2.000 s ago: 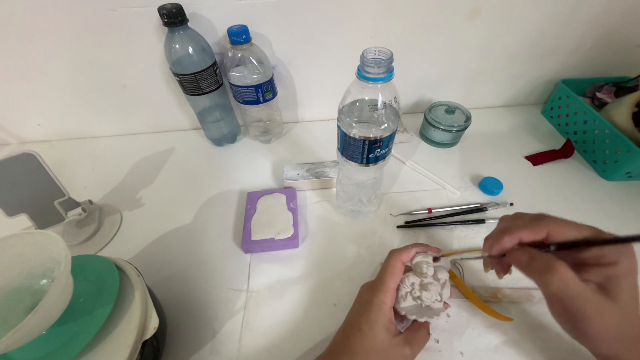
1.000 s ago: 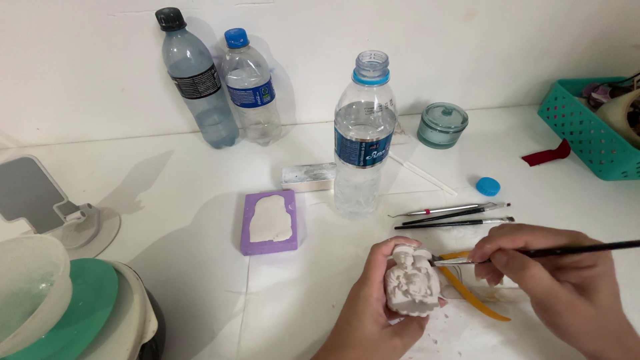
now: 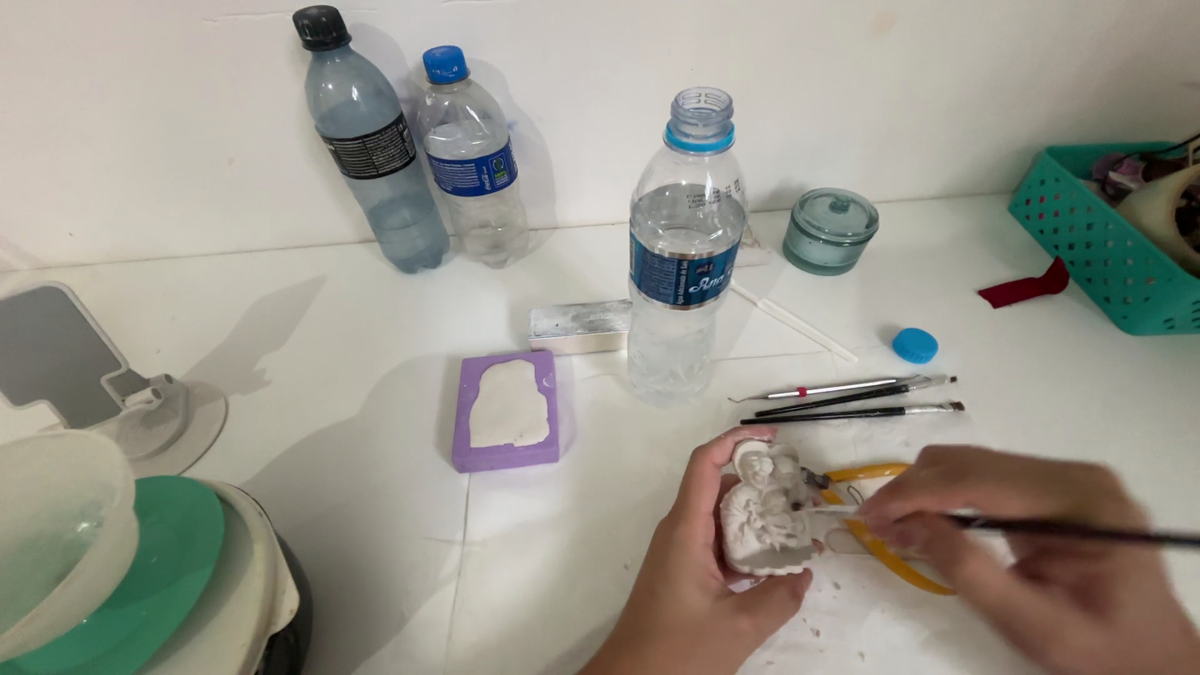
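My left hand (image 3: 717, 572) grips a small white plaster-like figurine (image 3: 769, 525) around its side and base, its molded front facing up. A thin black-handled paintbrush (image 3: 1059, 532) is pinched in my right hand (image 3: 1022, 544), which looks blurred; the brush tip meets the middle of the figurine's right side. Behind the figurine and partly under my right hand lie pliers with yellow handles (image 3: 895, 562). Two more brushes (image 3: 872, 412) and a metal pick tool (image 3: 825, 387) lie just beyond. Small crumbs dot the table near the figurine.
An uncapped water bottle (image 3: 680, 347) stands mid-table beside a purple mold with white filling (image 3: 509, 403) and a small block (image 3: 581, 323). Two capped bottles (image 3: 394, 206) stand near the wall. Glass jar (image 3: 831, 230), blue cap (image 3: 915, 345) and green basket (image 3: 1097, 234) are right; bowls (image 3: 56, 534) are left.
The brush tip has moved from the upper part of the figurine down to its middle right side. My left hand still holds the figurine, now turned somewhat compared with two seconds ago.
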